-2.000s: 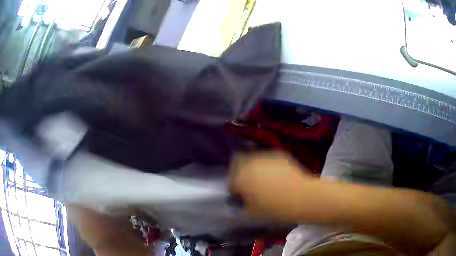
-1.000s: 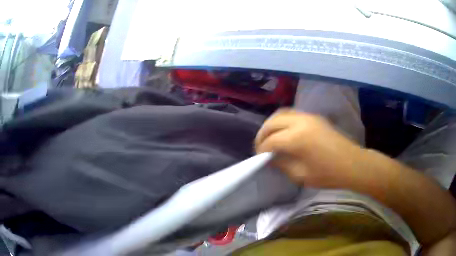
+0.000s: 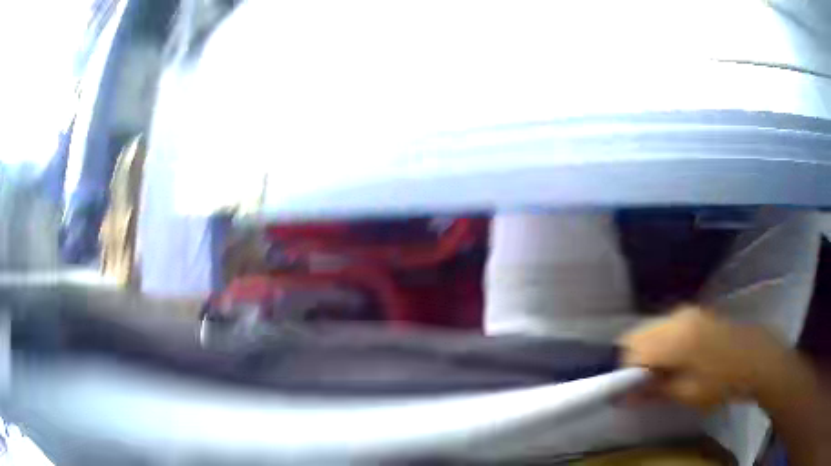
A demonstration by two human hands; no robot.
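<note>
A long garment piece, blurred by motion, stretches across the lower part of the view. Its dark grey cloth (image 3: 401, 357) lies along the top and a pale grey-blue side (image 3: 319, 420) along the bottom. My right hand (image 3: 697, 357) is at the lower right, blurred, with its fingers closed on the garment's right end. The garment runs from there to the left rim of the picture. My left hand is not in view.
The white machine table (image 3: 474, 73) fills the top, with a blurred grey ruler edge (image 3: 638, 150) at its front. A red plastic basket (image 3: 392, 273) is under the table. The wearer's legs in light trousers (image 3: 556, 273) are below the edge.
My right hand has moved right and down with the garment end. The garment is now drawn out in a long narrow band and shows more pale side. The view has shifted and blurred.
</note>
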